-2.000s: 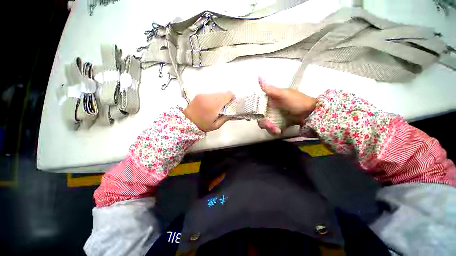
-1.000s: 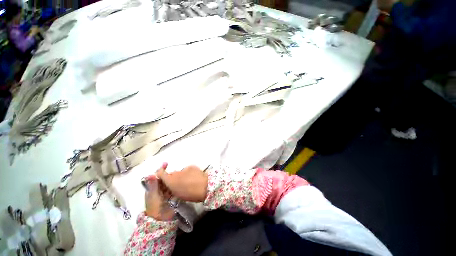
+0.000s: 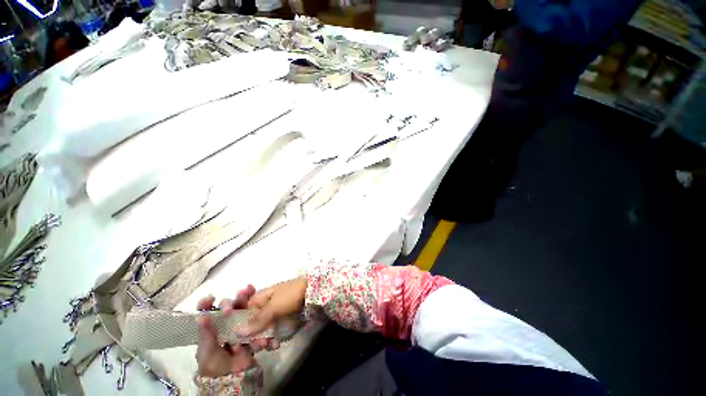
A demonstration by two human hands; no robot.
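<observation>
A beige ribbed webbing strap (image 3: 164,329) is held at the table's front edge, a flat length of it sticking out to the left of my hands. My left hand (image 3: 222,340) grips it from below with fingers up. My right hand (image 3: 275,308) closes on its right part; the strap's right end is largely hidden by the fingers. Behind my hands, a strap pile (image 3: 182,259) lies across the table with silver swivel snap hooks (image 3: 121,373) at its left side. Folded bundles (image 3: 56,380) are cut off at the bottom left.
White rolls (image 3: 186,158) lie behind the strap pile. More bunched straps (image 3: 22,263) lie at the left edge, and a heap of straps (image 3: 232,39) at the back. A person in dark clothing (image 3: 534,77) stands beyond the table's right edge.
The view has swung right and up, showing more of the table's back. The folded webbing between my hands now shows a longer flat length to the left. My hands are closer together than two seconds ago.
</observation>
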